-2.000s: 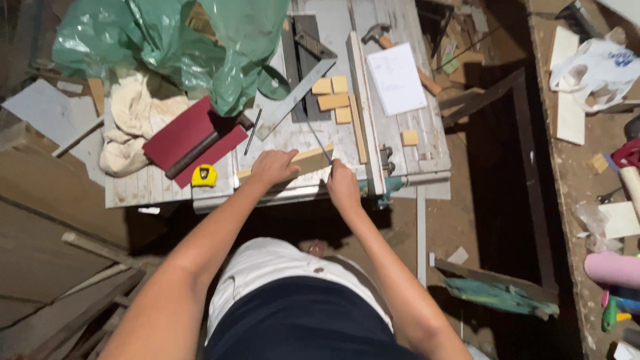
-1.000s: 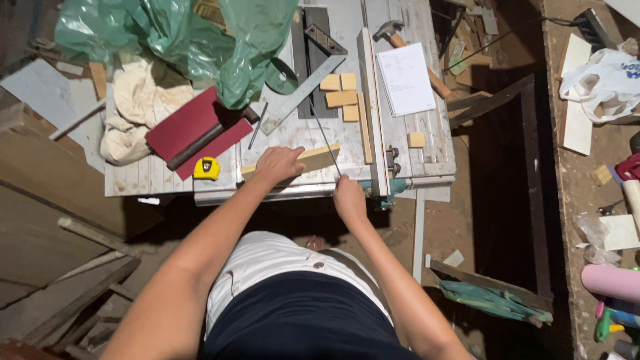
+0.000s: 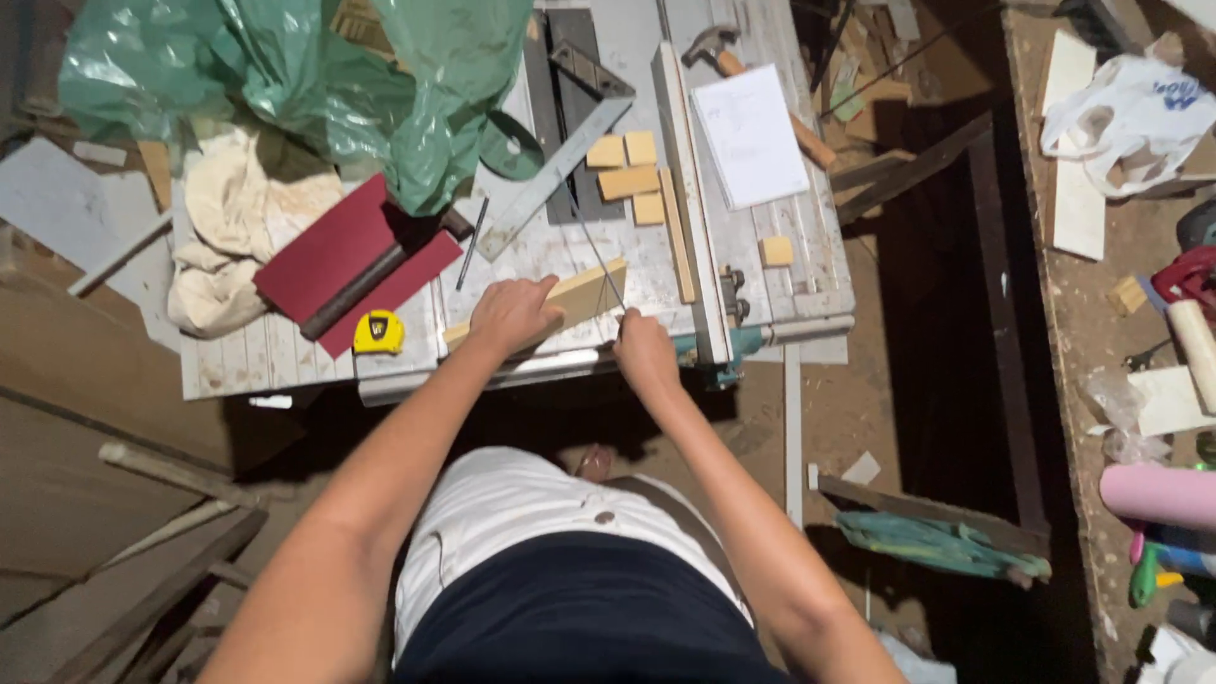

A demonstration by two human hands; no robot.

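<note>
My left hand (image 3: pixel 516 313) presses on a narrow wooden strip (image 3: pixel 587 291) lying near the front edge of the table saw's top (image 3: pixel 418 275). In my right hand (image 3: pixel 648 353) is a thin, long, dark tool (image 3: pixel 594 242), perhaps a saw blade or file, whose far part crosses the strip near its right end. Several small wood blocks (image 3: pixel 628 181) lie beyond the strip, beside a thin wooden stick (image 3: pixel 677 236) along the metal rip fence (image 3: pixel 692 199). A try square (image 3: pixel 556 180) and a pencil (image 3: pixel 472 244) rest behind my left hand.
A yellow tape measure (image 3: pixel 379 332), a red sheet (image 3: pixel 332 256), a cloth (image 3: pixel 223 228) and a green plastic bag (image 3: pixel 313 104) occupy the left side. Right of the fence lie a claw hammer (image 3: pixel 803 138), paper (image 3: pixel 750 136) and one block (image 3: pixel 776 252). A cluttered bench (image 3: pixel 1064 351) stands farther right.
</note>
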